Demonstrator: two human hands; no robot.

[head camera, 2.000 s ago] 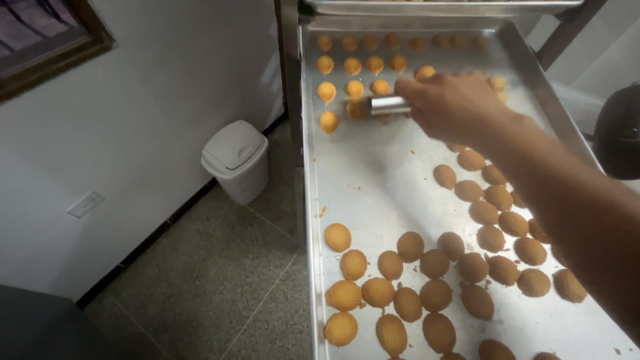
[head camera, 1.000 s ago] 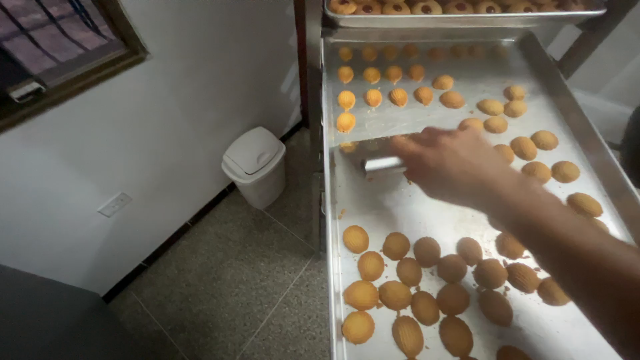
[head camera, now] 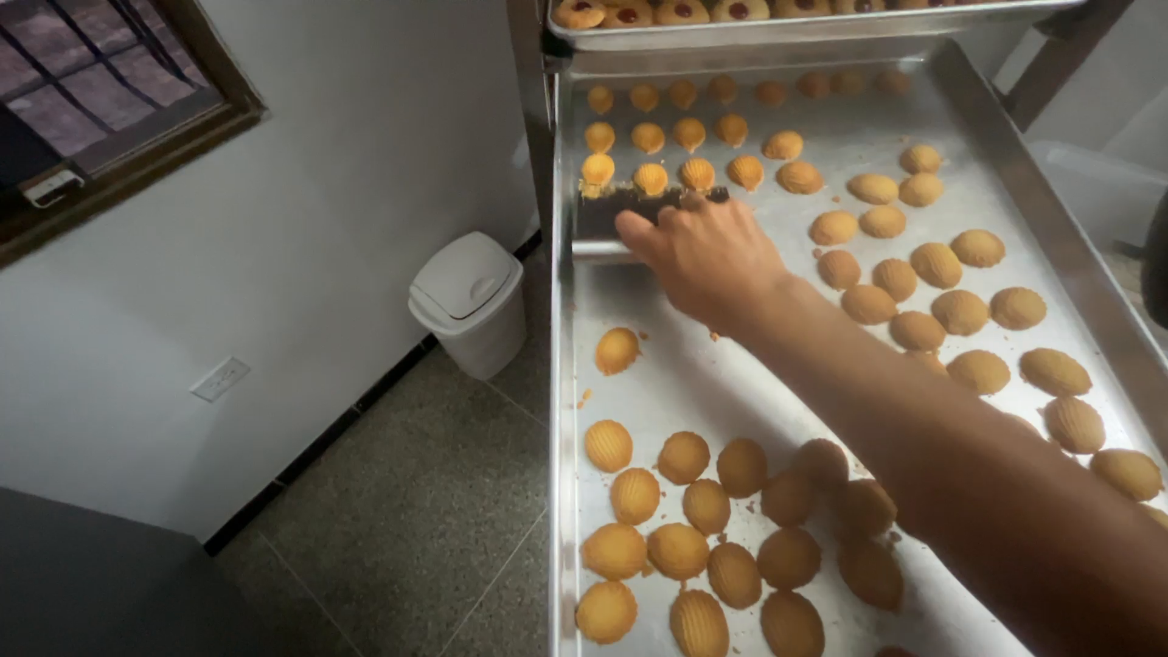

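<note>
My right hand is shut on the metal handle of a bench scraper, whose wide dark blade lies low over the metal baking tray near its left wall. Crumbs line the far edge of the blade, just before a row of small ridged cookies. Further rows stand behind that one. Loose oval cookies are scattered along the right of the tray, partly behind my forearm, and more cookies lie in its near part. My left hand is out of the frame.
Beyond and above the far end is another tray of cookies with red centres. A white lidded bin stands on the floor left of the tray. The wall has an outlet and a barred window.
The scraper has come down to the left side of the tray, its blade now against the third row. A single cookie now lies nearer than the blade, where the tray was bare a second ago.
</note>
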